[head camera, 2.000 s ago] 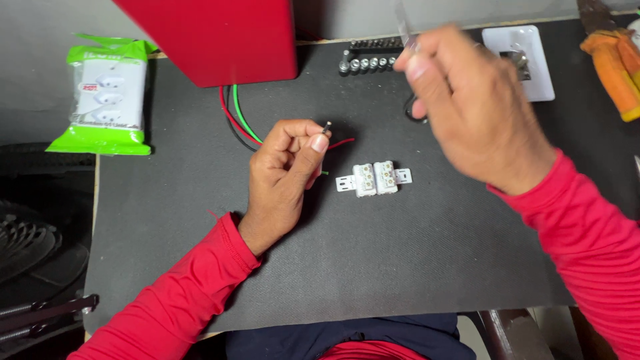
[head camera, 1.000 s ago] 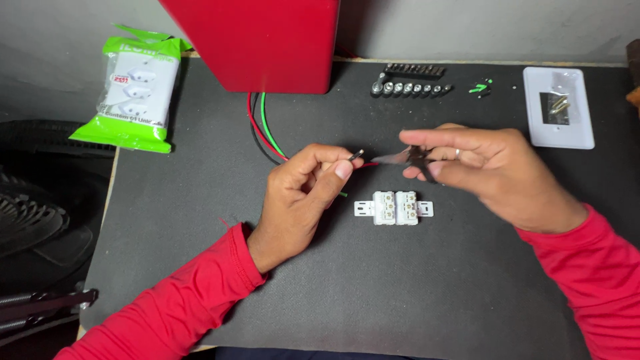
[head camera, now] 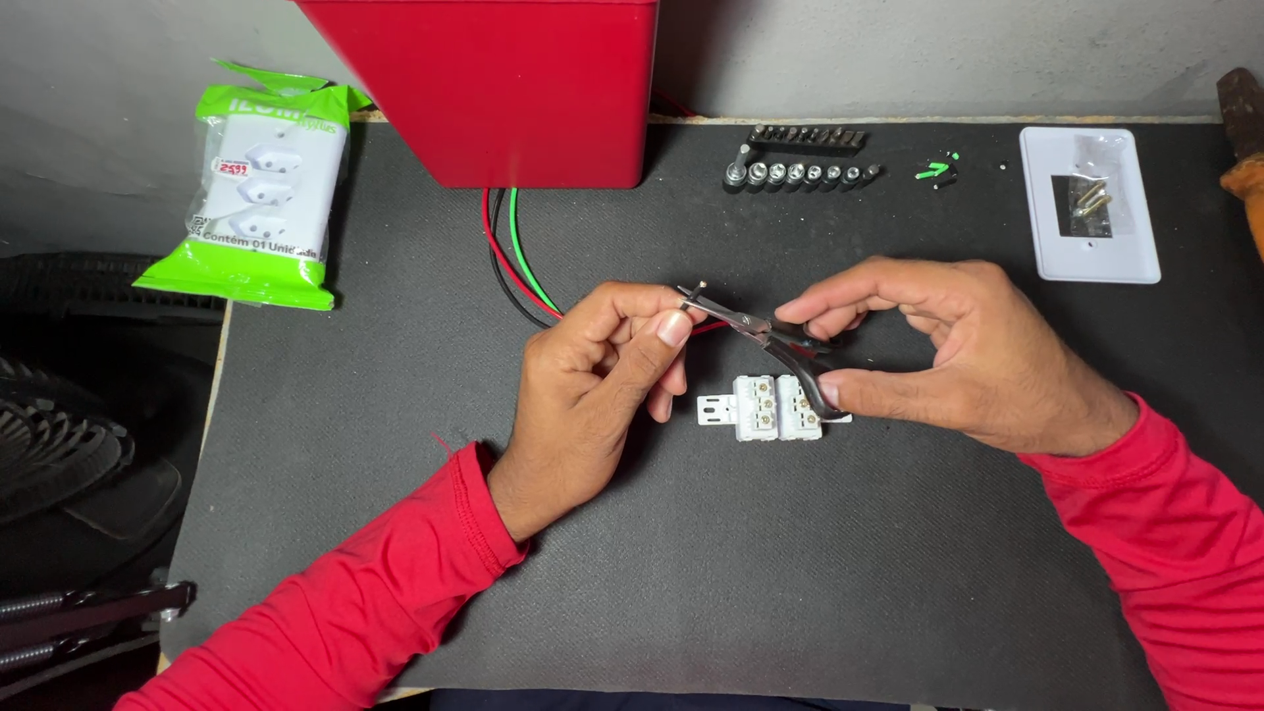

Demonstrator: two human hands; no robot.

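Between thumb and fingers, my left hand (head camera: 602, 380) pinches a black insulated wire (head camera: 695, 293), its tip poking up. My right hand (head camera: 938, 346) holds small scissors (head camera: 755, 328) by the black handles, and their blades meet the wire just above my left fingertips. Red wire (head camera: 520, 272) and green wire (head camera: 520, 242) run from under a red box to my left hand, which hides part of them. Below the scissors lies a white socket module on its mounting strap (head camera: 757, 407), screw terminals up, its right end partly covered by a scissor handle.
The red box (head camera: 533, 99) stands at the back. A packaged outlet (head camera: 262, 188) lies at the left. Sockets (head camera: 795, 176) and a row of bits (head camera: 808, 138) sit behind my hands, near green and black scraps (head camera: 933, 172). A white faceplate (head camera: 1138, 212) holds bagged screws; orange-handled pliers (head camera: 1246, 183) are at the right edge.
My right hand has come down from the upper right with the scissors, whose blades now meet the black wire. My left hand keeps its pinch. The view has shifted.
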